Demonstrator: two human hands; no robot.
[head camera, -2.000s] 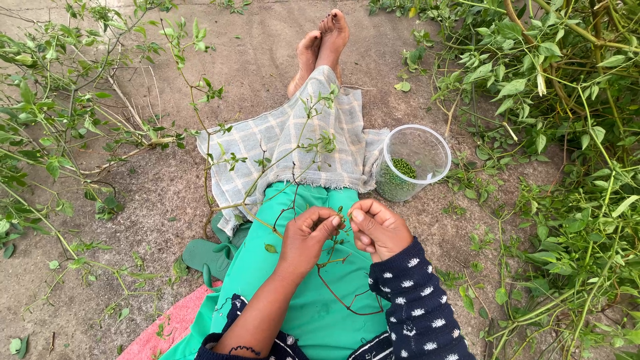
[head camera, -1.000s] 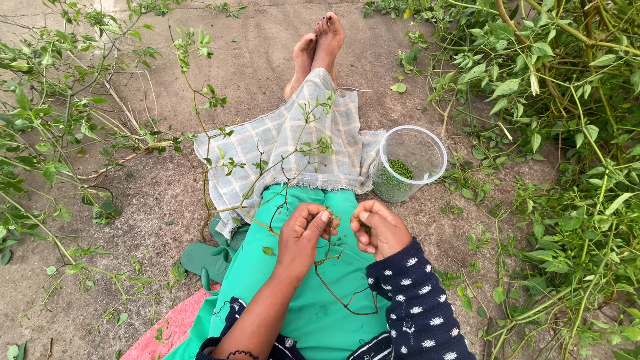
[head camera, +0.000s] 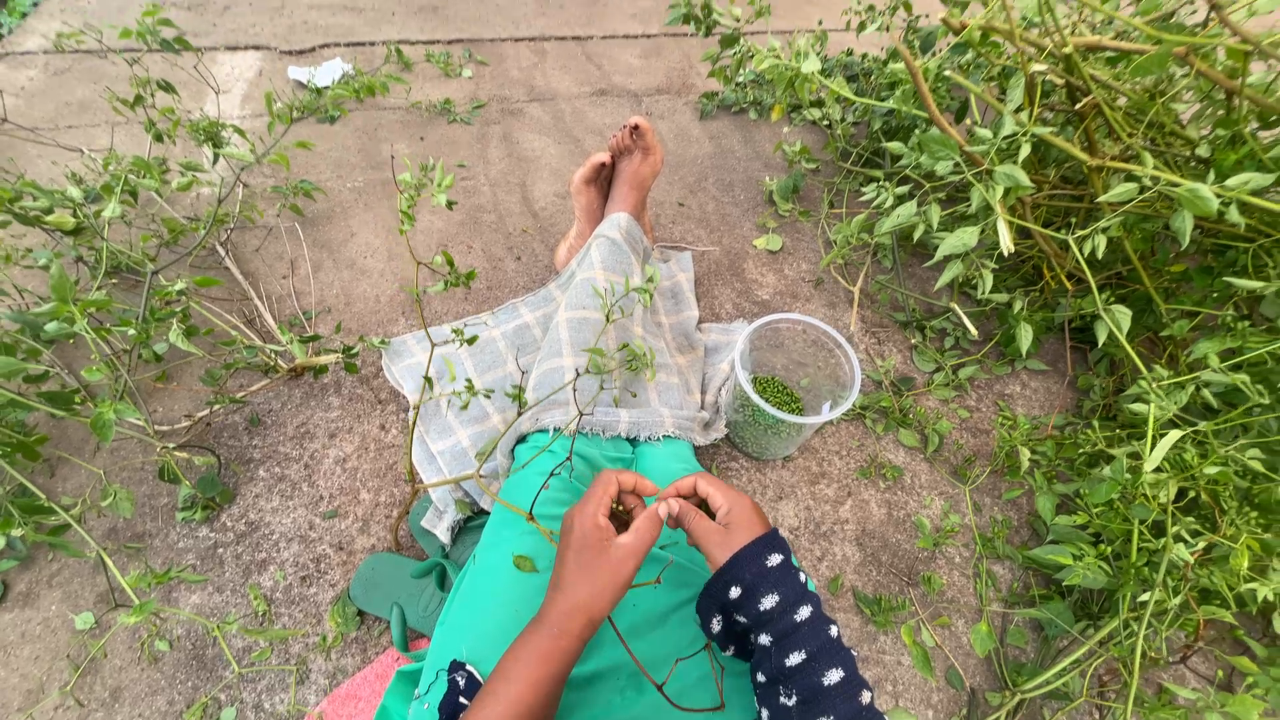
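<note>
Over my green-clad lap, my left hand (head camera: 612, 530) and my right hand (head camera: 712, 515) meet at the fingertips. The left fingers curl around part of a thin leafy branch (head camera: 490, 492), which lies across my legs. Whatever is pinched between the two hands is too small and covered to tell. A checked grey cloth (head camera: 560, 340) covers my shins. To the right of it stands a clear plastic tub (head camera: 850, 385), partly filled with small green berries or peppers (head camera: 778, 396).
Cut leafy branches (head camera: 150, 300) spread over the concrete at the left, and a dense heap of leafy stems (head camera: 1100, 300) lies at the right. Green flip-flops (head camera: 395, 585) and a pink cloth (head camera: 365, 688) are beside my legs. Bare feet (head camera: 625, 165) cross ahead.
My hands, slightly apart one second ago, now touch at the fingertips. The tub and cloth have stayed in place.
</note>
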